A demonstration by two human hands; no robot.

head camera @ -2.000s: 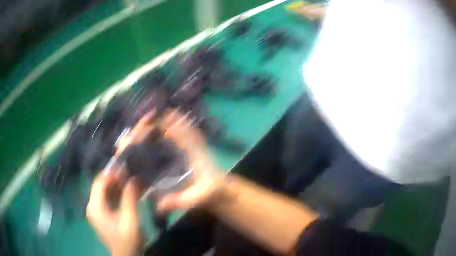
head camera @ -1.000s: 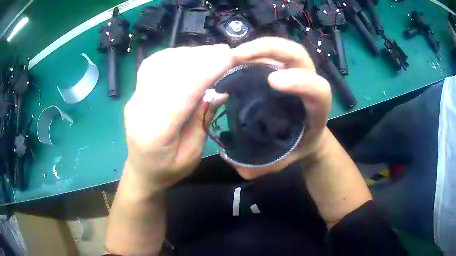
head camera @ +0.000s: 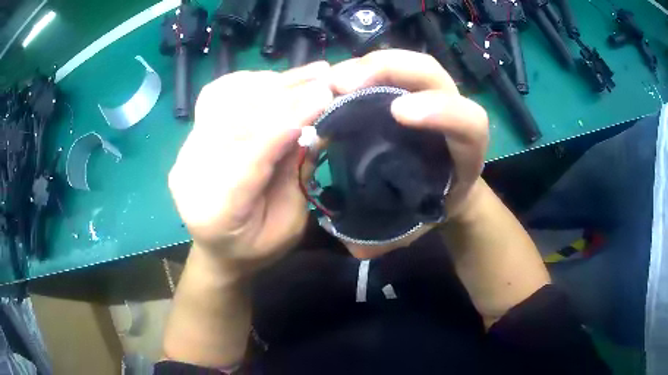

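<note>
A round black housing (head camera: 388, 168) is held up in front of me, with a curved grey band (head camera: 381, 240) with a toothed edge around its rim. My right hand (head camera: 447, 132) grips its right side, thumb over the black face. My left hand (head camera: 245, 154) is at its upper left, fingertips at the band and by a small white connector (head camera: 307, 136). A red lead wire (head camera: 302, 172) runs down from the connector along the open left side. Whether my left fingers pinch the connector or the band is hard to tell.
Two loose grey bands (head camera: 135, 102) lie on the green bench (head camera: 146, 183) at left. Black units with tubes (head camera: 513, 102) line the back, one with a round silver-white face (head camera: 366, 20). More black units pile at far left (head camera: 33, 168). A carton (head camera: 77, 329) stands below left.
Since one second ago the housing and hands have barely moved; the band still wraps the housing. The bench view has shifted slightly. Two seconds ago the view was blurred and turned toward a person in white.
</note>
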